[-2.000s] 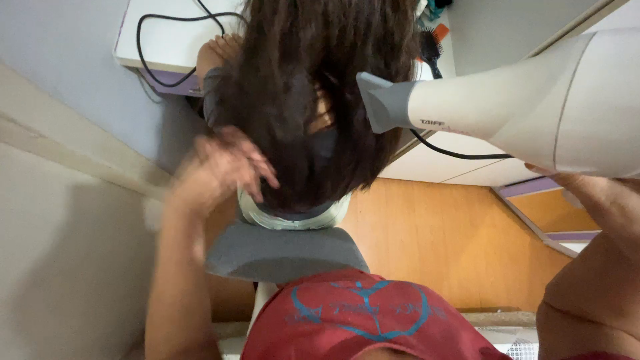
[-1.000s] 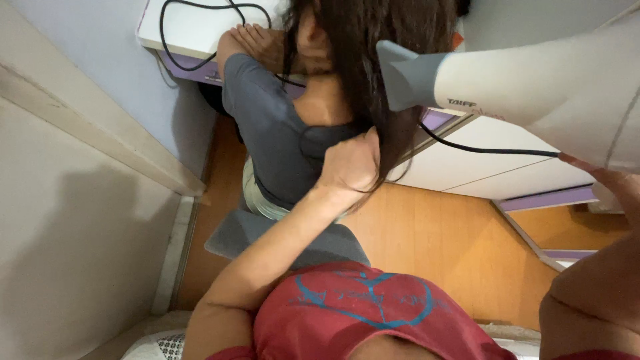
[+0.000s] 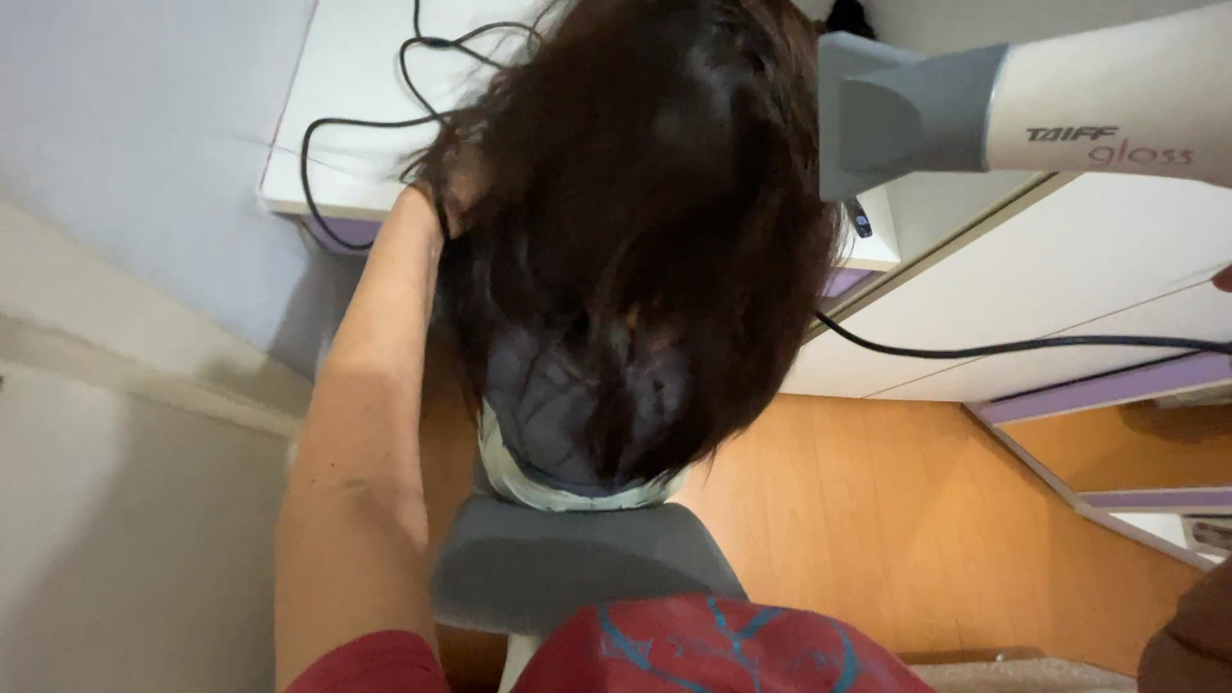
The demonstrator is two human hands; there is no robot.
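Note:
A seated person's long dark hair [image 3: 654, 192] hangs spread over their back, at the middle of the view. My left hand [image 3: 464, 188] is in the hair at its left side, partly covered by strands; how its fingers are closed cannot be told. A white Taiff hair dryer [image 3: 1107, 120] comes in from the right, its grey flat nozzle [image 3: 866, 115] close beside the right side of the hair. Of my right hand [image 3: 1222, 280] only a fingertip shows at the right edge, below the dryer's body; the dryer's handle is out of view.
The person sits on a grey chair [image 3: 577, 563]. A black cord [image 3: 332, 123] lies looped on the white desk [image 3: 318, 183]. Another black cord [image 3: 1011, 343] runs below the dryer, past white cabinet fronts [image 3: 924, 318]. A wall [image 3: 144, 318] stands at the left, and a mirror [image 3: 1116, 448] at the lower right.
My left hand has moved from the hair ends at the person's back, forward to the left side of the hair. The hair now covers more of the back than one second ago.

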